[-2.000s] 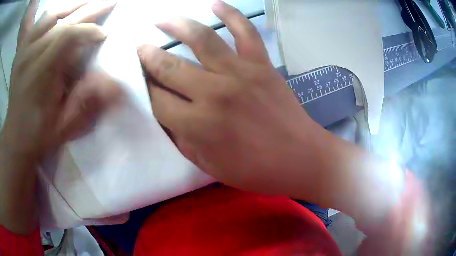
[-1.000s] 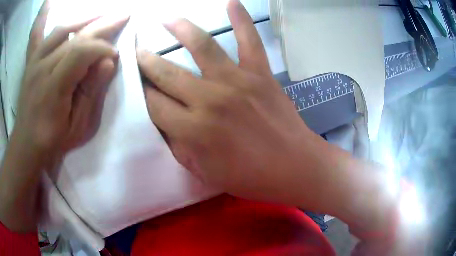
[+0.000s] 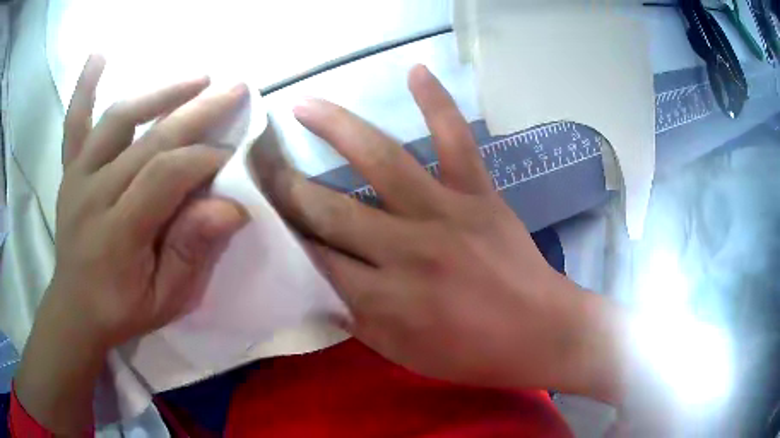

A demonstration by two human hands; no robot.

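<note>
A white fabric panel (image 3: 265, 282) hangs from the table over the lap, its folded edge pinched between both hands. My left hand (image 3: 150, 197) grips the fabric near its top corner between thumb and fingers, with the other fingertips spread. My right hand (image 3: 428, 248) holds the fold's right side; its thumb is hidden, and its outer fingers are spread over the table. Strong glare washes out the upper left. The needle and presser foot cannot be made out.
Cream cut pieces (image 3: 556, 77) with a curved, pointed end lie over the ruler scale (image 3: 530, 154) at right. Black-handled scissors (image 3: 717, 64) and a thin green tool (image 3: 742, 30) lie at far right. Cream fabric (image 3: 30, 145) hangs at left. A bright glare covers my right wrist.
Both hands have moved down and slightly right, towards the wearer, with the fabric edge. The fold is lifted and bent at its top. More of the table slot and ruler shows.
</note>
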